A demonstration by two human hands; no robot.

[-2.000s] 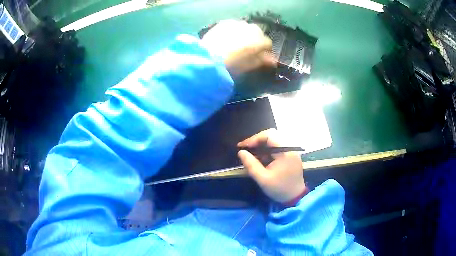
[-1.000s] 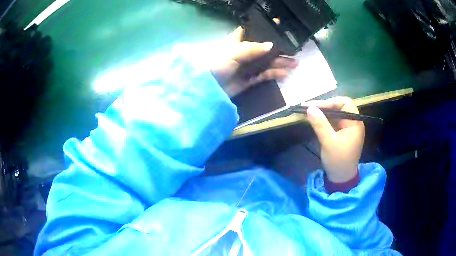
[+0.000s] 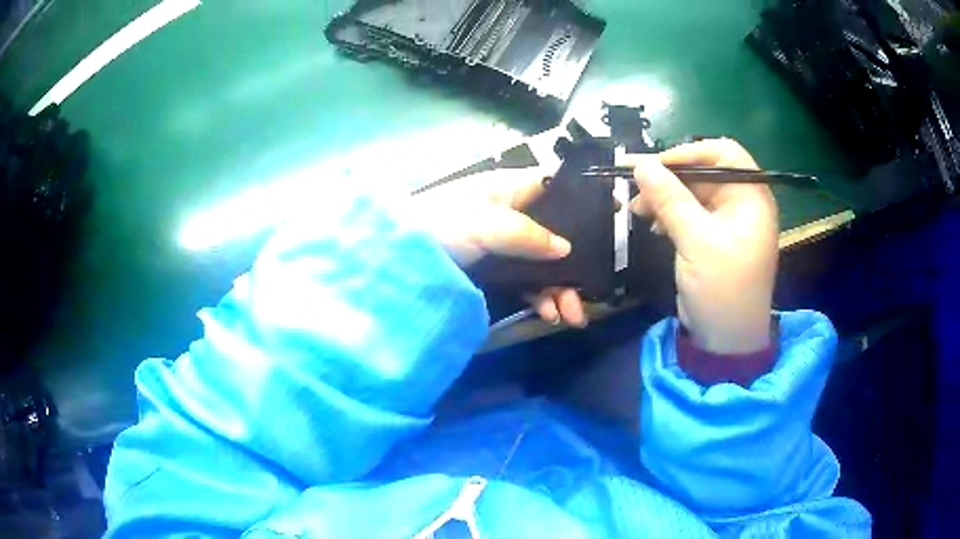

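My left hand (image 3: 516, 237) holds a flat black plastic cover (image 3: 582, 216) with small lugs on its rim, above the table's near edge. My right hand (image 3: 716, 216) holds dark tweezers (image 3: 737, 174) like a pen, with the tips pointing left over the upper part of the cover. A narrow white strip (image 3: 621, 226) shows along the cover's right side; whether it is on the cover or behind it, I cannot tell. Any small piece at the tweezer tips is too small to tell. The black sheet is mostly hidden behind the cover and my hands.
A ribbed black housing (image 3: 474, 47) lies at the top centre of the green table (image 3: 253, 105). A dark heap (image 3: 42, 211) is at the left. Shiny black parts (image 3: 853, 84) are piled at the right. The pale yellow table edge (image 3: 816, 227) runs near my right hand.
My left hand has come from the housing to the near edge and now holds the flat cover. The ribbed housing lies farther back, let go. My right hand has raised the tweezers over the cover.
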